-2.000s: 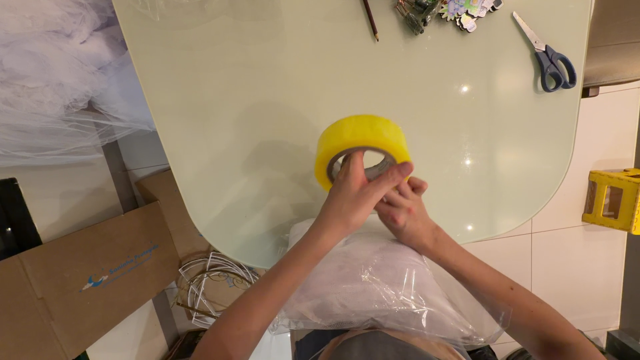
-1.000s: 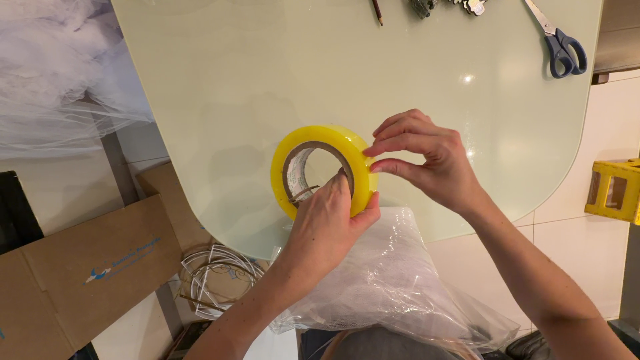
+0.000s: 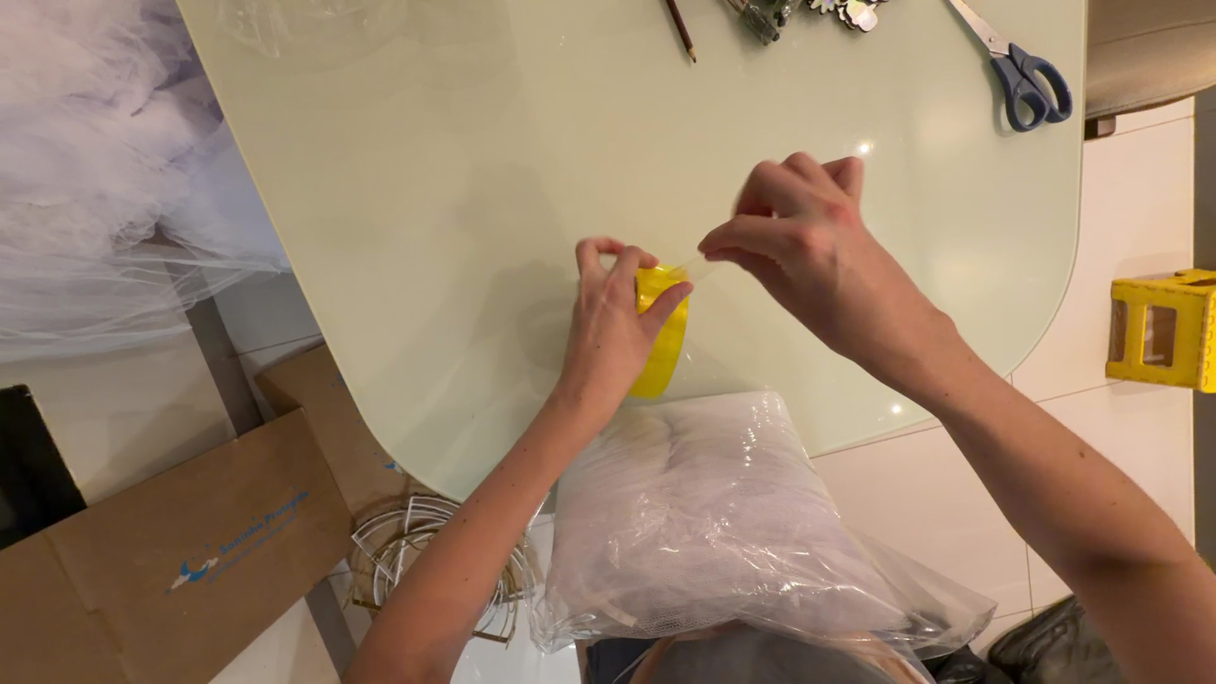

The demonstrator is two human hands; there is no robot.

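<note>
My left hand (image 3: 617,323) grips a roll of yellow-looking adhesive tape (image 3: 665,332), seen edge-on above the pale glass table. Between thumb and forefinger, my right hand (image 3: 798,237) pinches the end of a short clear strip that runs from the roll. Below both hands, a clear plastic bag (image 3: 703,513) filled with white, netted fabric rests at the table's near edge, against my body.
Blue-handled scissors (image 3: 1031,85), a dark pencil (image 3: 682,33) and shiny cutouts (image 3: 858,11) lie at the table's far side. White tulle (image 3: 104,171) and a cardboard box (image 3: 190,560) are left, near wire frames (image 3: 408,560). A yellow stool (image 3: 1164,328) stands right.
The tape roll has turned from showing its open core to edge-on. My right hand has moved off the roll, up and to the right, and a clear strip now spans the gap.
</note>
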